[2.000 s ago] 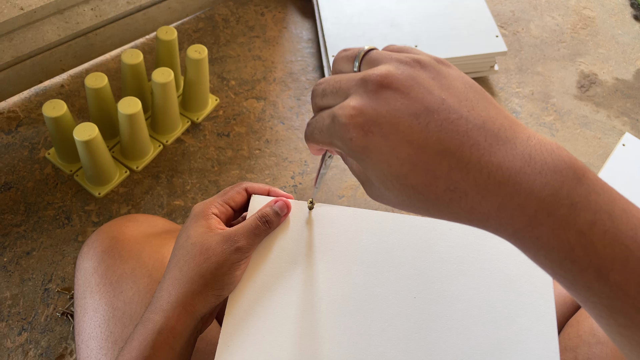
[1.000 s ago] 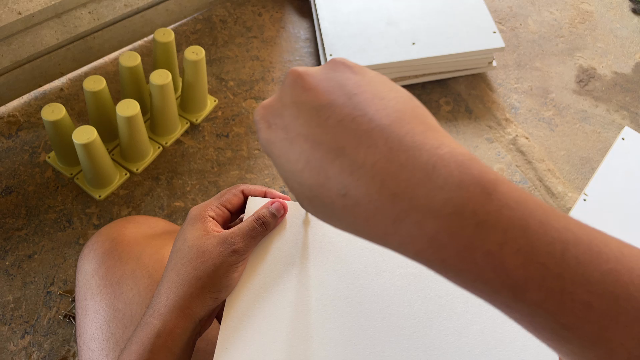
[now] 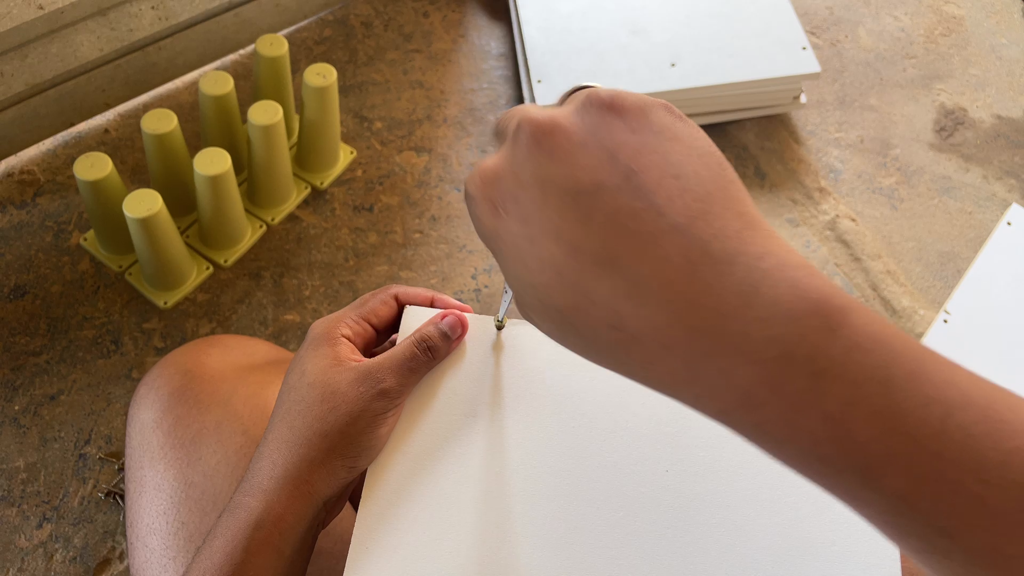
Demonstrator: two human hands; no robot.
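A white board lies tilted across my lap. Its top left corner is pinched by my left hand, thumb on the face and fingers behind the edge. Just right of the thumb, a small brass-coloured screw stands in the board close to its upper edge. My right hand, with a ring on one finger, is closed above it around a screwdriver; only the metal shaft shows, its tip at the screw head. The handle is hidden in my fist.
Several yellow-green tapered plastic legs with square bases stand on the stone floor at the left. A stack of white boards lies beyond my right hand. Another white board is at the right edge. Loose screws lie beside my left knee.
My right hand has turned and shifted over the screw, which it hid a second ago and which shows again now. The left hand keeps its hold on the corner.
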